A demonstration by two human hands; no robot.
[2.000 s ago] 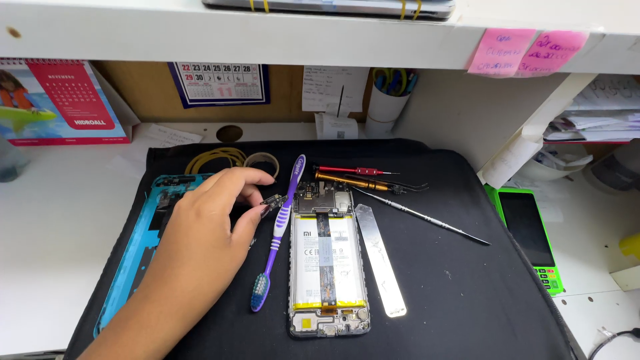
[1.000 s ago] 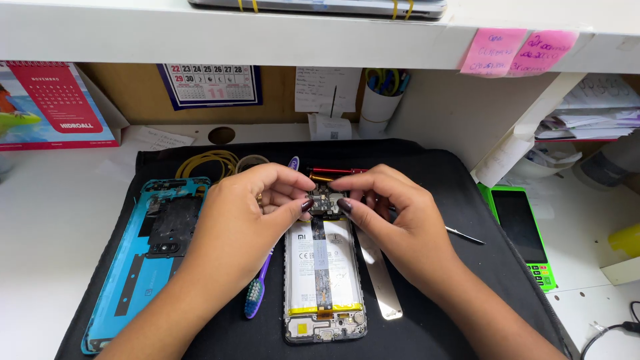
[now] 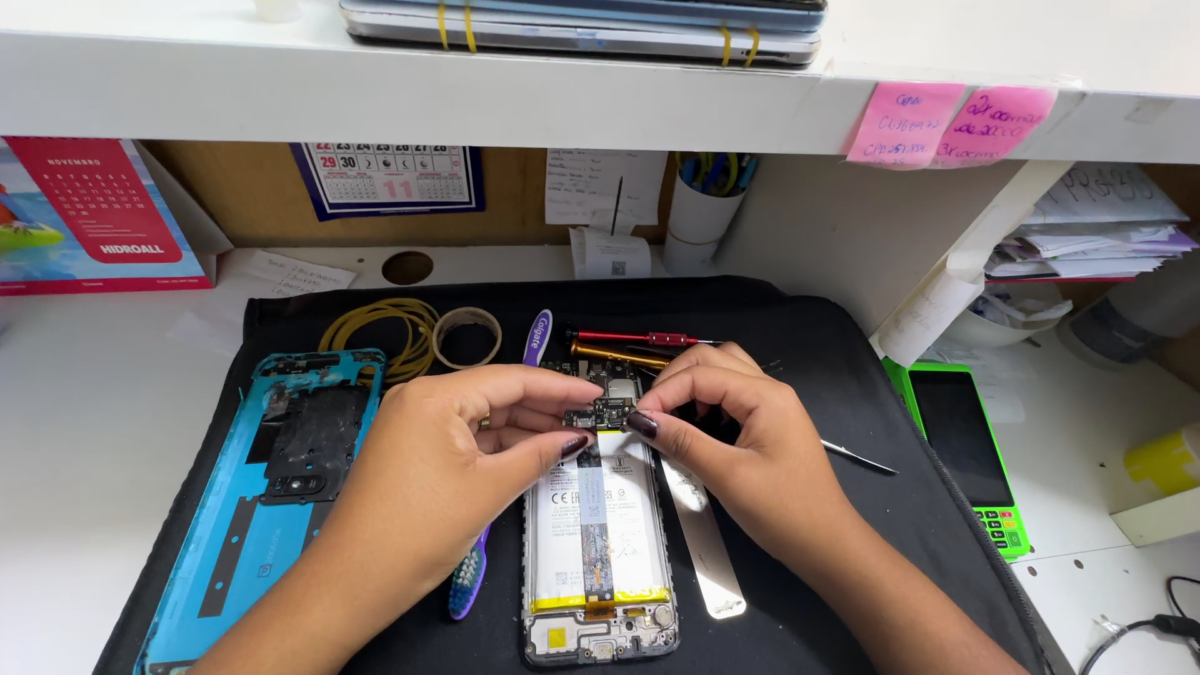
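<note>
An opened smartphone (image 3: 558,553) lies on the black mat, its white battery and ribbon cable (image 3: 593,525) exposed. Over its upper part a small dark circuit board (image 3: 600,413) is held between both hands. My left hand (image 3: 469,450) pinches its left end, and my right hand (image 3: 727,422) has thumb and index finger at its right end. Left of my left hand lies a blue phone back cover (image 3: 225,506). A purple toothbrush (image 3: 466,577) lies partly under my left hand; a flat metal strip (image 3: 708,553) is beside the phone, partly below my right hand.
Red (image 3: 647,337) and golden (image 3: 614,353) screwdrivers lie behind the phone. Yellow bands (image 3: 375,328) and a tape roll (image 3: 467,337) sit at the mat's back. A thin metal tool (image 3: 858,457) and a green card terminal (image 3: 961,450) are at right. A white shelf (image 3: 562,103) overhangs the back.
My right hand has come into view since the first frame. My left hand has moved from the toothbrush's left side to over the phone. The small board is now held over the phone between both hands.
</note>
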